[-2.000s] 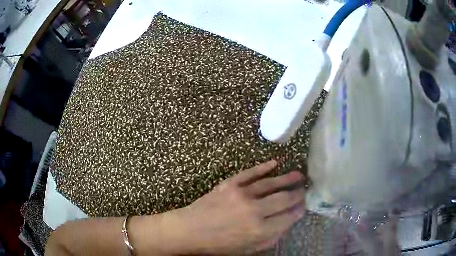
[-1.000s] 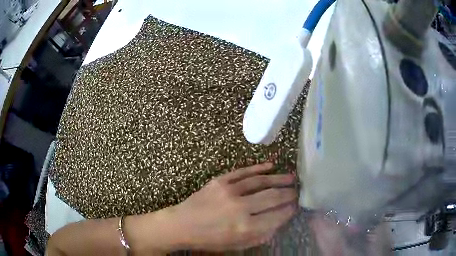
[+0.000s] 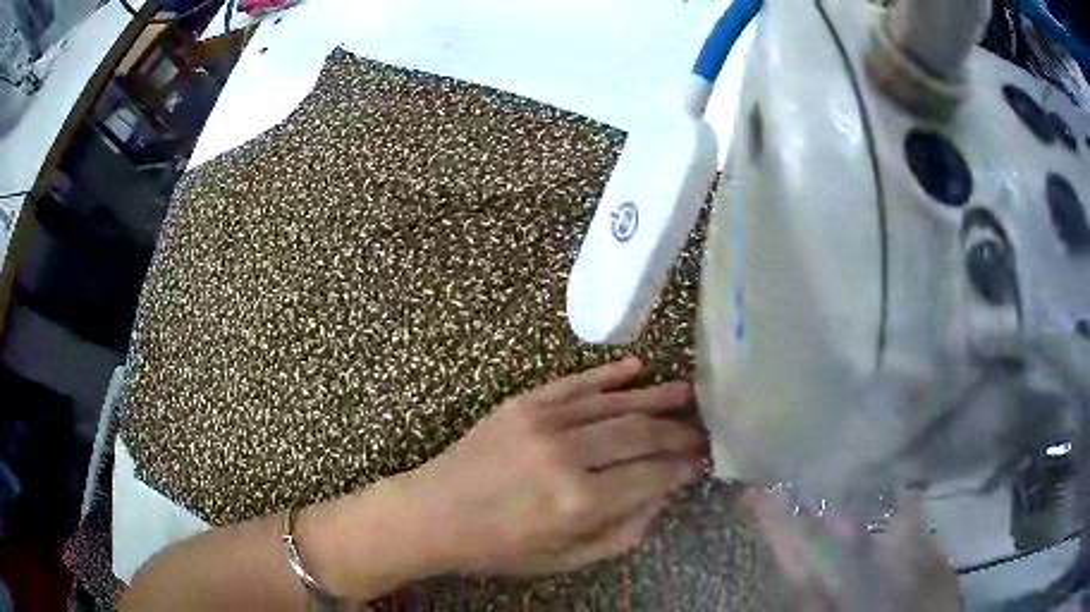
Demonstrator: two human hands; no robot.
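A garment panel [image 3: 359, 275] of dark cloth with dense small cream print lies spread on the white machine table. My left hand [image 3: 574, 478], with a thin bracelet at the wrist, lies flat on the panel with its fingers pointing right, close to the needle area. My right hand [image 3: 843, 556] is blurred at the bottom right, below the sewing machine head [image 3: 825, 275]; its fingers cannot be made out. The machine head hides the needle and presser foot.
A white rounded paddle [image 3: 640, 233] on a blue tube [image 3: 724, 38] hangs over the panel, left of the head. A pale wooden-edged table [image 3: 48, 150] stands far left. Printed cloth and dark red cloth show at the lower left. A shiny metal part is at the right.
The machine head and paddle appear further left in the picture as the view shifts. My left hand stays flat on the panel, its fingers slightly higher. A pink-red item now shows at the top left.
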